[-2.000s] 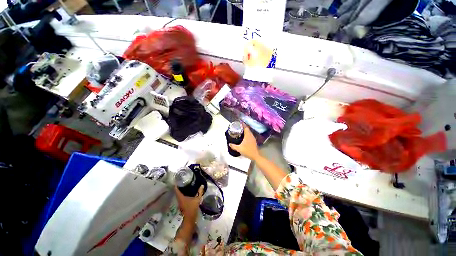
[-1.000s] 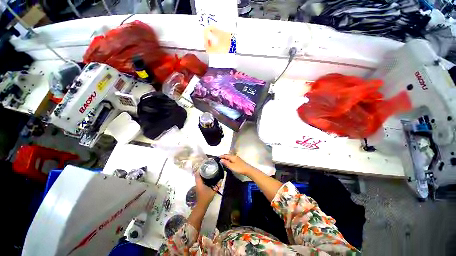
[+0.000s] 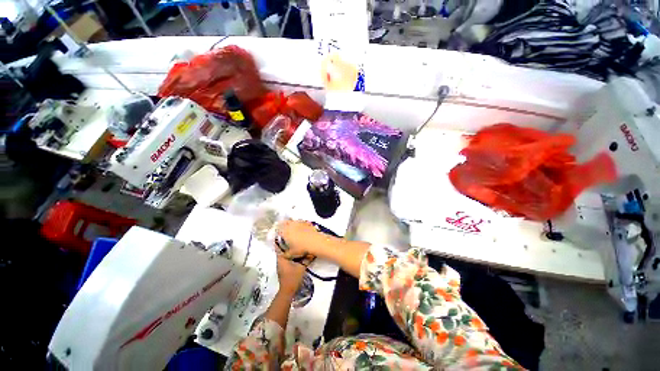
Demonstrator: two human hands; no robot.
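Observation:
A black vacuum flask is held between my hands above the white table (image 3: pixel 253 290) and is mostly hidden by them; its dark strap (image 3: pixel 326 277) hangs out to the right. My left hand (image 3: pixel 289 269) grips the flask from below. My right hand (image 3: pixel 298 239) is closed over its top. A second black flask (image 3: pixel 323 194) with a steel top stands upright behind my hands. A round dark and steel piece (image 3: pixel 302 290) lies beside my left wrist. A clear plastic bag (image 3: pixel 262 219) lies just behind my hands.
White sewing machines stand front left (image 3: pixel 155 304), back left (image 3: pixel 163 141) and far right (image 3: pixel 619 138). A patterned box (image 3: pixel 351 148) and black cloth lump (image 3: pixel 257 167) lie behind the flask. Red plastic bags (image 3: pixel 217 76) lie at the partition; another red bag (image 3: pixel 521 170) lies right.
My right hand let go of the standing flask, moved to the held flask's side, and now covers its top. My left hand keeps its hold. The camera view has shifted.

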